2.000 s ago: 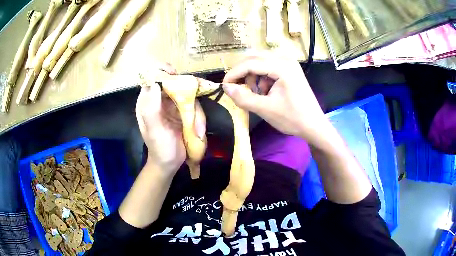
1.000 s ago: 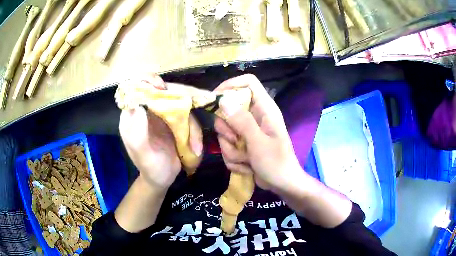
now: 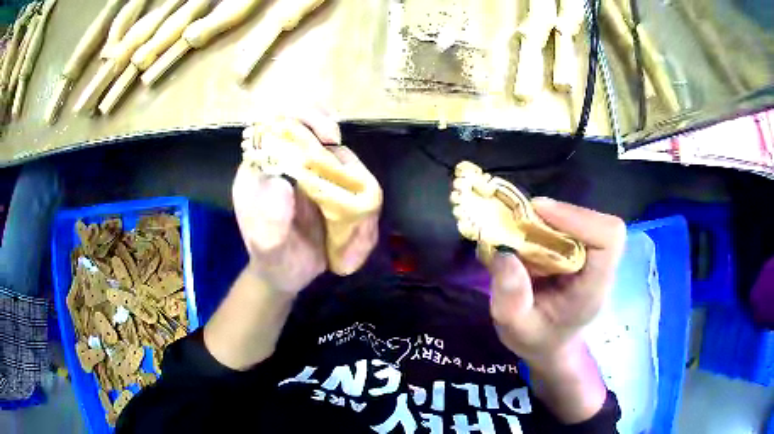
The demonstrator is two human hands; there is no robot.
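My left hand [image 3: 272, 225] holds one tan moulded leg piece [image 3: 344, 203] by its foot end, toe bumps to the upper left, the hollow foot opening facing up. My right hand [image 3: 552, 284] holds a second leg piece [image 3: 501, 212] by its foot end, toes to the upper left and hollow opening facing up. A small black bit [image 3: 505, 250] shows by my right thumb. The two feet are apart. The lower part of the right leg is hidden behind my hand.
Tan legs [image 3: 161, 42] lie on the bench [image 3: 339, 89] at the left, two more [image 3: 543, 51] right of a crusted work plate [image 3: 441, 55]. A black cable [image 3: 587, 85] hangs by a clear sheet [image 3: 704, 76]. Blue bins stand left, with brown pieces [image 3: 127, 297], and right [image 3: 675, 322].
The two feet, earlier close together with a black strip between them, are now apart. My right hand has moved right, and both foot openings now face up. The view has shifted left.
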